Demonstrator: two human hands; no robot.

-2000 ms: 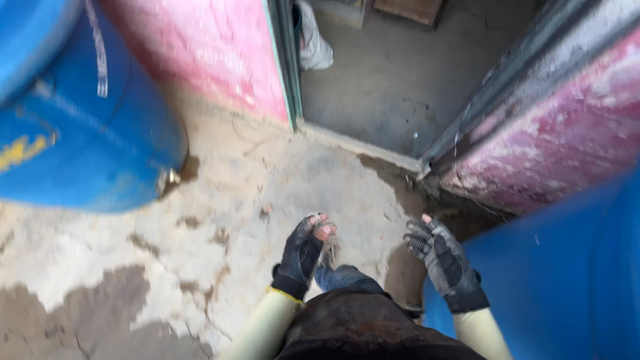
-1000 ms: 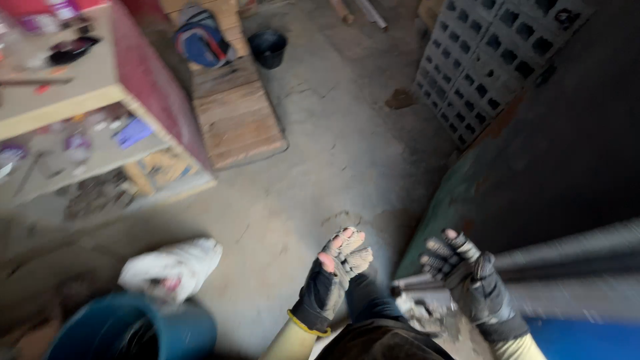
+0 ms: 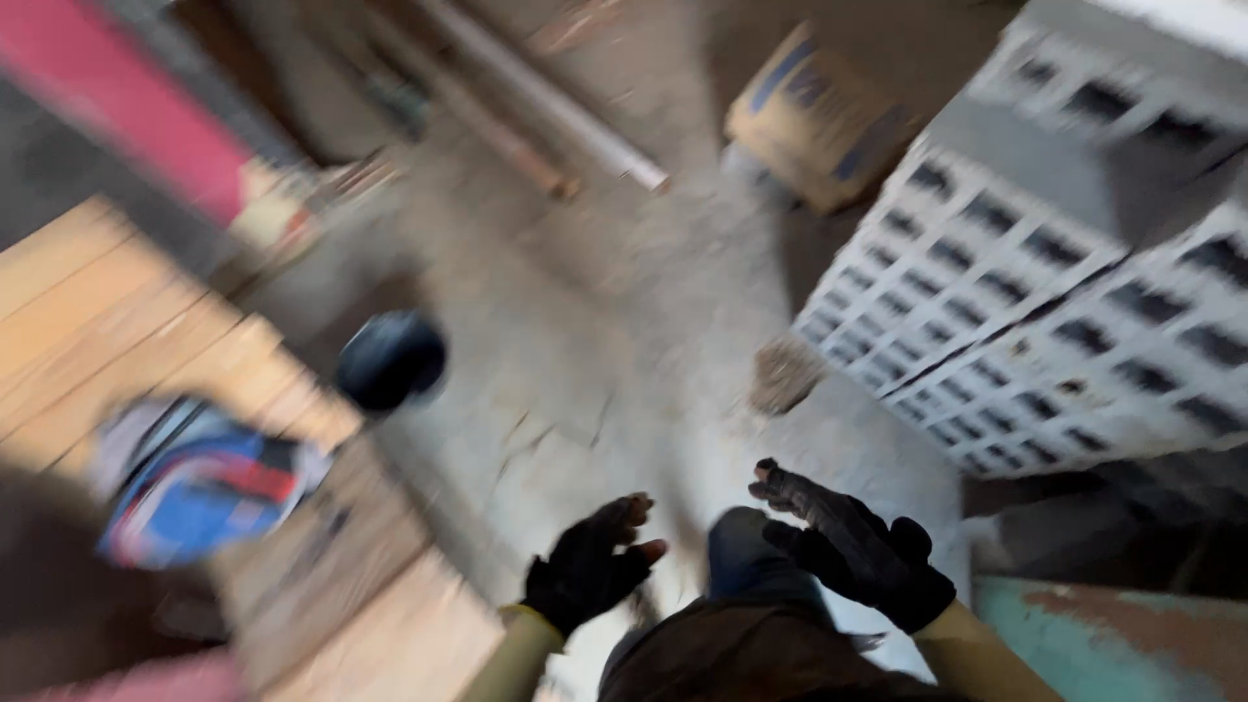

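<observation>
My left hand (image 3: 593, 561), in a dark fingerless glove, hangs over the concrete floor (image 3: 546, 390) with its fingers slightly bent and nothing in it. To its right, my right hand (image 3: 848, 541) wears a similar glove; its fingers are apart and it holds nothing. Between the hands shows my knee in blue trousers (image 3: 751, 556), with dark brown clothing (image 3: 770, 653) below. Neither hand touches any object. Left of my left hand are wooden boards (image 3: 370, 585), on which lies a blue, red and white item (image 3: 210, 487), blurred, perhaps a bag.
A stack of hollow blocks (image 3: 1014, 283) stands at right, near a small clump (image 3: 785, 375). Beyond are a paper sack (image 3: 819, 117) and long pipes or poles (image 3: 556, 97). A black bucket (image 3: 392, 361) stands beside the boards. A green, worn panel (image 3: 1102, 634) is at lower right.
The view has moved from the doorway between blue barrels into the room, closer to the blocks and boards. Both hands stay low in front of me, empty throughout.
</observation>
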